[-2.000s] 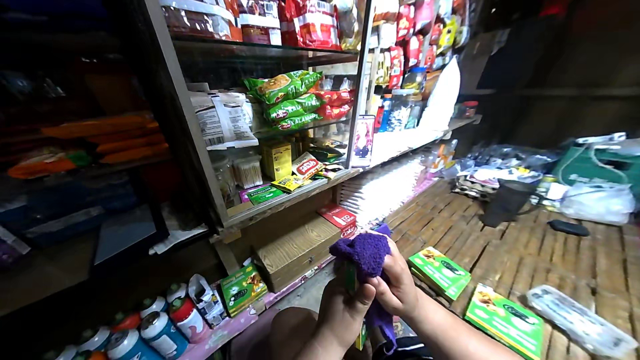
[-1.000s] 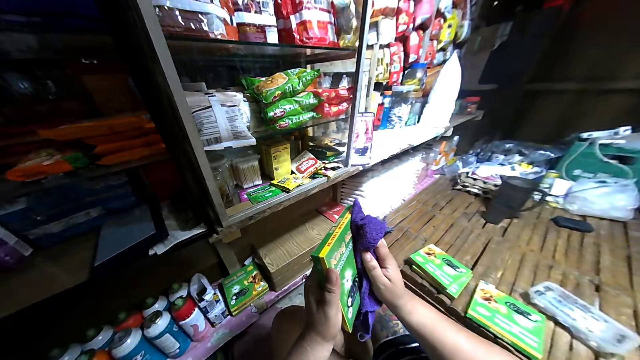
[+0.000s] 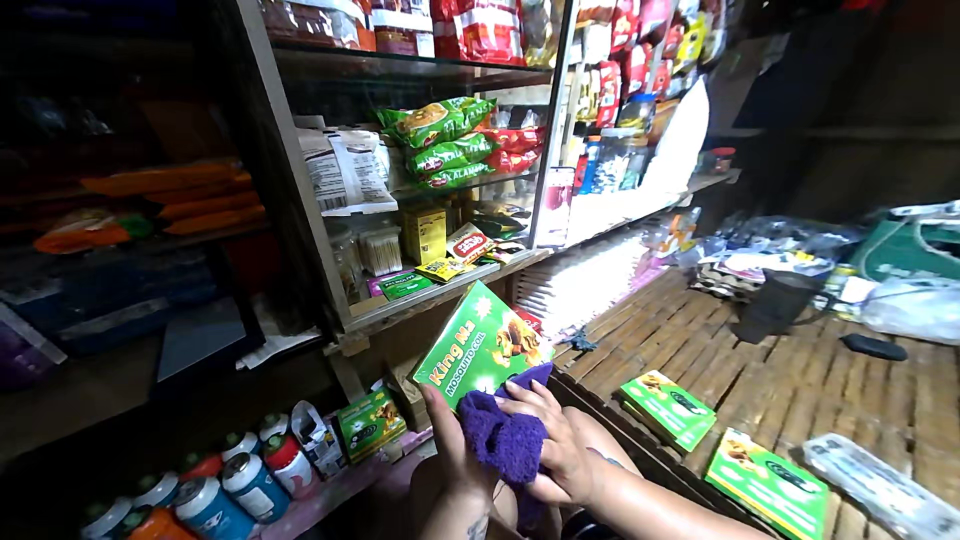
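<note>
My left hand (image 3: 455,450) grips the lower left edge of a green mosquito coil box (image 3: 487,341), which is tilted with its broad printed face toward me. Bunched in my right hand (image 3: 559,442) is a purple cloth (image 3: 504,435), pressed against the lower part of that face. To the right, one stack of green mosquito coil boxes (image 3: 667,409) and another green box (image 3: 769,484) lie on the bamboo slat surface. A further green mosquito coil box (image 3: 371,422) leans by the shelf on the lower left.
A glass-fronted cabinet (image 3: 442,311) holds snack packs and small boxes. Spray cans or bottles (image 3: 255,487) line the lower left. On the bamboo slats (image 3: 795,375) stand a dark pitcher (image 3: 780,304), a clear plastic case (image 3: 885,480), a black object (image 3: 874,346) and a green bag (image 3: 911,244).
The box in my left hand has turned from nearly edge-on to show its broad face. My right hand and the purple cloth have moved from its side edge onto the lower face.
</note>
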